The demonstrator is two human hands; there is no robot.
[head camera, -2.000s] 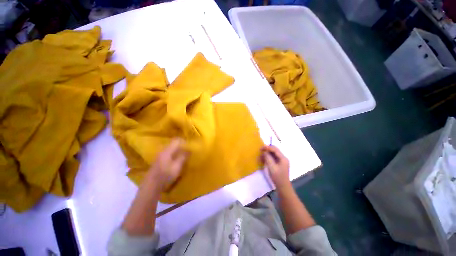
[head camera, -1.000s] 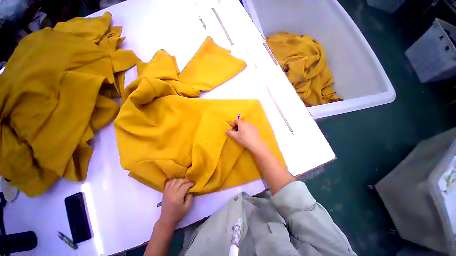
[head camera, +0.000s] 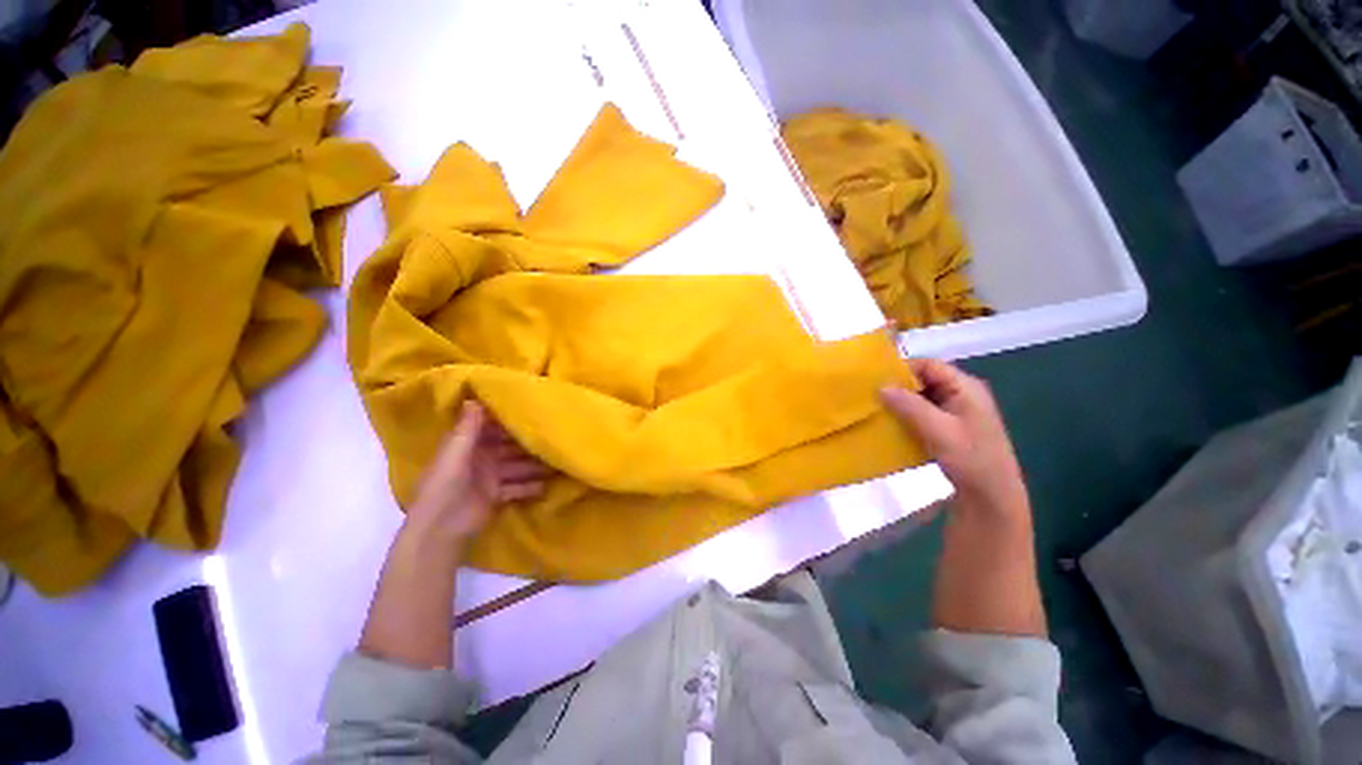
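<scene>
A mustard-yellow garment (head camera: 598, 359) lies spread on the white table in front of me, with folds across its middle. My right hand (head camera: 952, 426) pinches the end of a yellow sleeve (head camera: 807, 411) at the table's right edge. A small tip, perhaps of a pen, shows above this hand; the rest is hidden. My left hand (head camera: 486, 475) is at the garment's left part, with its fingertips partly under a fold. Whether it grips the cloth cannot be told.
A large yellow heap (head camera: 135, 299) lies at left. A phone (head camera: 194, 662), snips (head camera: 163, 732) and a dark cylinder (head camera: 33, 731) lie at lower left. A brown strip (head camera: 502, 602) lies near me. A white tub (head camera: 1046, 194) stands beyond the right edge; greyish bins (head camera: 1195, 568) stand on the floor.
My right hand has moved right from the middle of the cloth and now holds the sleeve end out at the table edge. My left hand has moved up and left from the near edge.
</scene>
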